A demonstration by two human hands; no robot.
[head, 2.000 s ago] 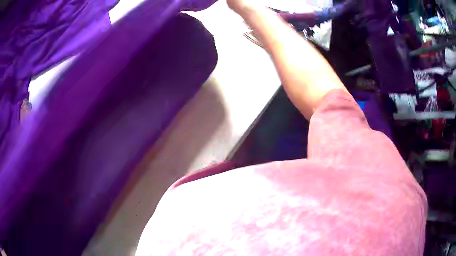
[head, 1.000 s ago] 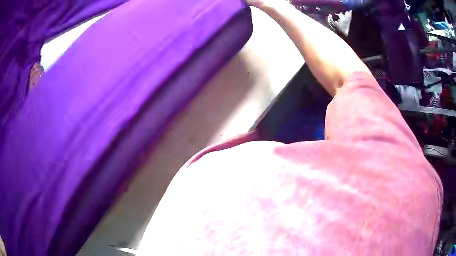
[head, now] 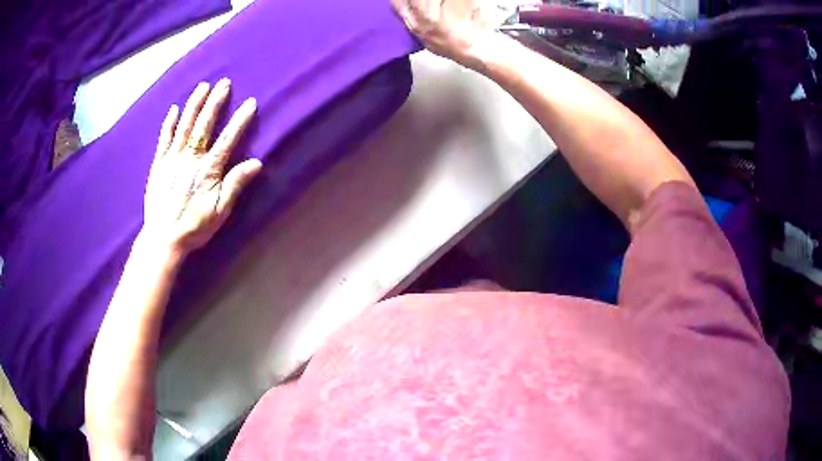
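Observation:
A bright purple garment is drawn over a long dark padded board with a rounded end. My left hand lies flat on the garment, fingers spread, holding nothing. My right hand is at the garment's far end by the board's tip. Its fingertips touch the cloth there, partly cut off by the top edge, so I cannot tell whether they pinch it. The steam iron's maroon handle shows just right of my right hand.
The board rests on a white table with a worn front edge. Loose purple cloth lies beyond the board at upper left. A dark cord runs right from the iron. Something blue shows below, behind my right arm.
My left hand has come into view and lies on the garment. The garment, earlier blurred and lifted, now lies over the board. The iron handle has come into view.

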